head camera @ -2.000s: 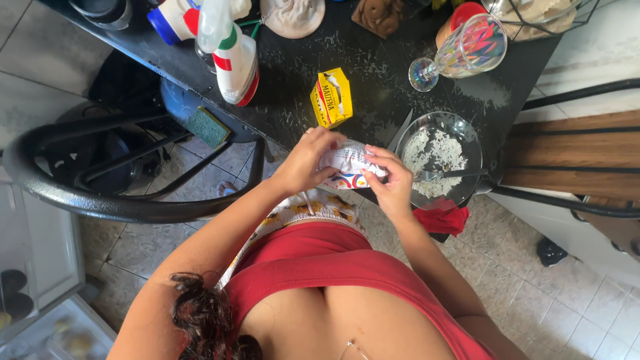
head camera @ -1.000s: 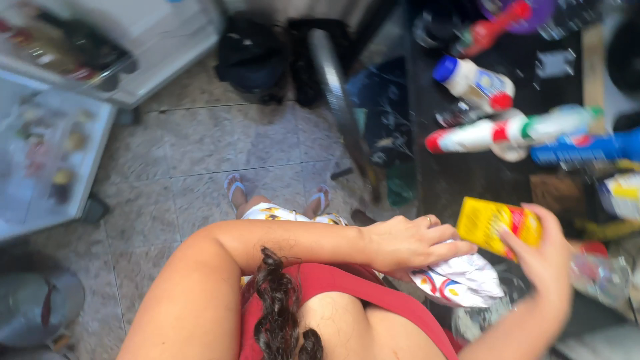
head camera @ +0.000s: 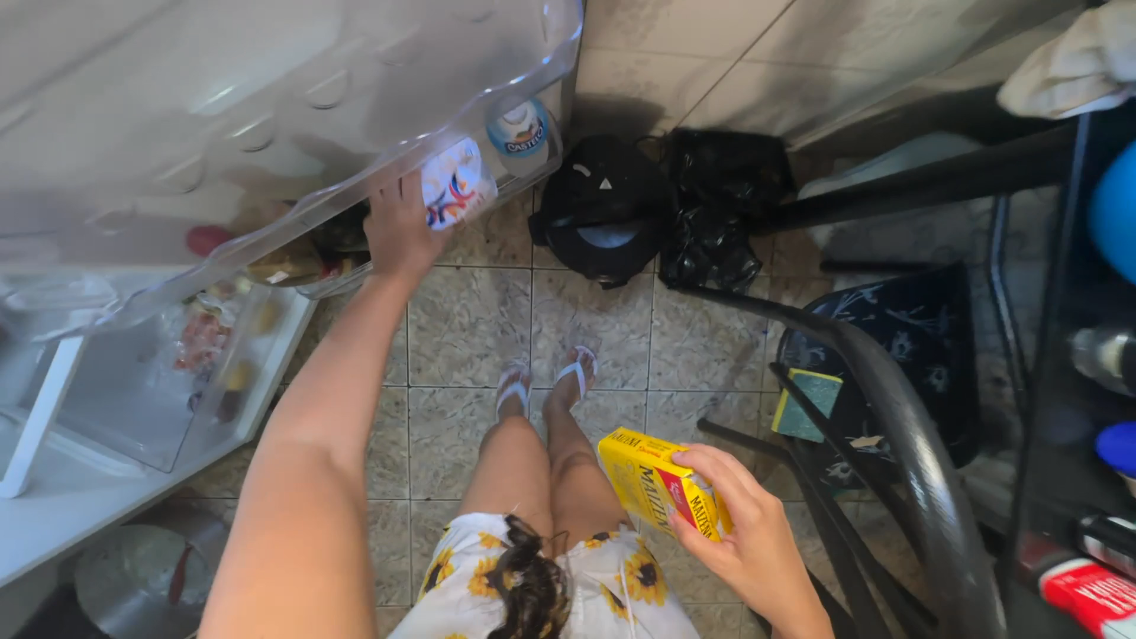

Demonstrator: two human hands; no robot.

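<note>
My left hand (head camera: pixel 404 222) is in the door shelf of an open refrigerator, its fingers on a white packet with coloured print (head camera: pixel 454 185); the clear shelf wall covers part of the fingers. Right beside the packet stands a container with a blue and white lid (head camera: pixel 519 131). Over the floor, in front of my legs, my right hand (head camera: pixel 741 524) holds a yellow Maizena cornstarch box (head camera: pixel 657 484) by its end, thumb on one side and fingers on the other.
The clear plastic door shelf (head camera: pixel 355 182) spans the upper left, with refrigerator shelves (head camera: pixel 115 399) below it. A black appliance (head camera: pixel 608 213) and black bags (head camera: pixel 714 204) lie on the floor. A black metal chair (head camera: pixel 914 426) and the dark table edge (head camera: pixel 1047 355) are at right.
The view has swung from the table to the refrigerator. My left hand has carried the white packet into the door shelf. My right hand, on the packet two seconds ago, now has the yellow box.
</note>
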